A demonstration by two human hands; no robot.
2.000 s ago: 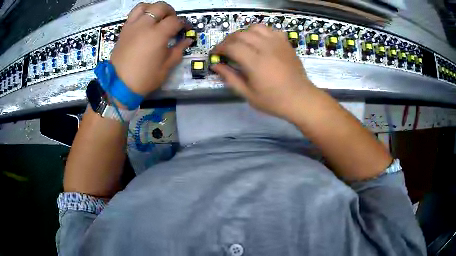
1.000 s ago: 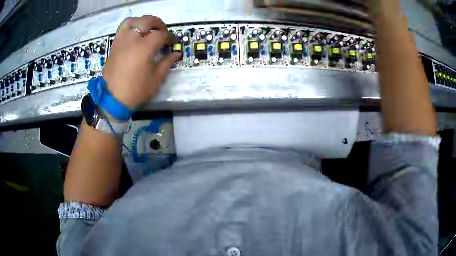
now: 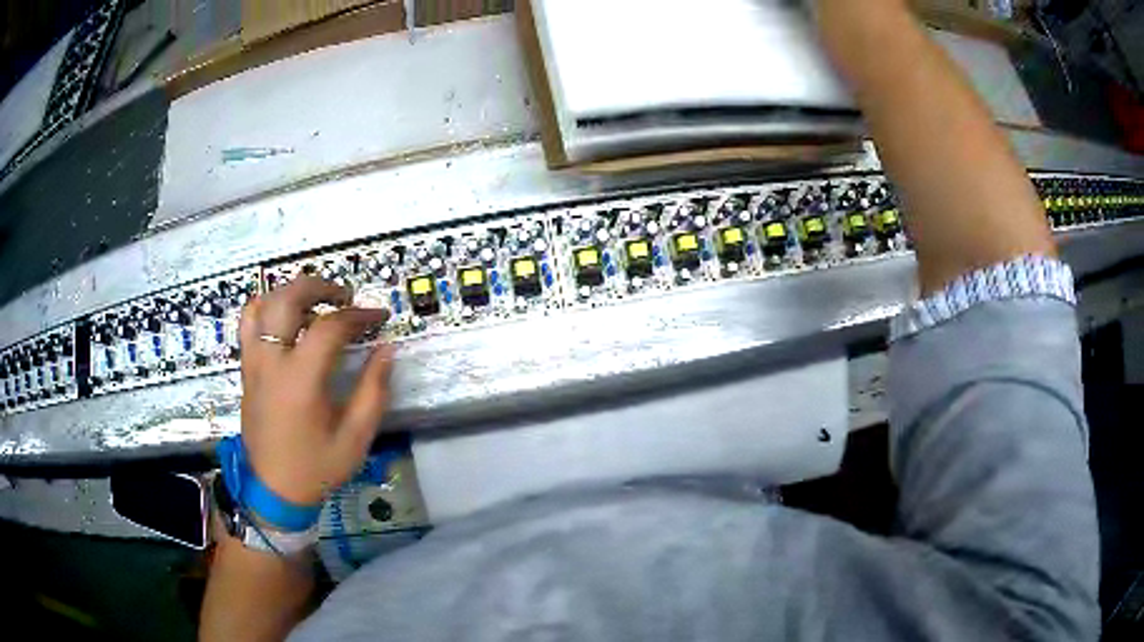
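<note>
Circuit board panels (image 3: 552, 295) lie end to end along the metal rail (image 3: 602, 345). Yellow-topped transformers (image 3: 473, 281) stand on the boards from the middle to the right. The boards at the left (image 3: 176, 329) show dark round cans and blue parts but no yellow tops. My left hand (image 3: 307, 389), with a ring and a blue wrist strap, rests over the panel just left of the nearest transformers. Its thumb and fingers are apart and I see nothing in them. My right forearm reaches over the boards at the right; the hand is beyond the top edge of the picture.
A stack with a white top and brown cardboard edges (image 3: 703, 75) stands beyond the boards, below my right forearm. A thin tool (image 3: 255, 154) lies on a white surface at the back left. A phone (image 3: 161, 504) and a white sheet (image 3: 627, 433) are on the near side.
The view has shifted, showing more of the far side and the stack. My right hand has left the boards and reached out past the top edge. My left fingers have come off the nearest transformer.
</note>
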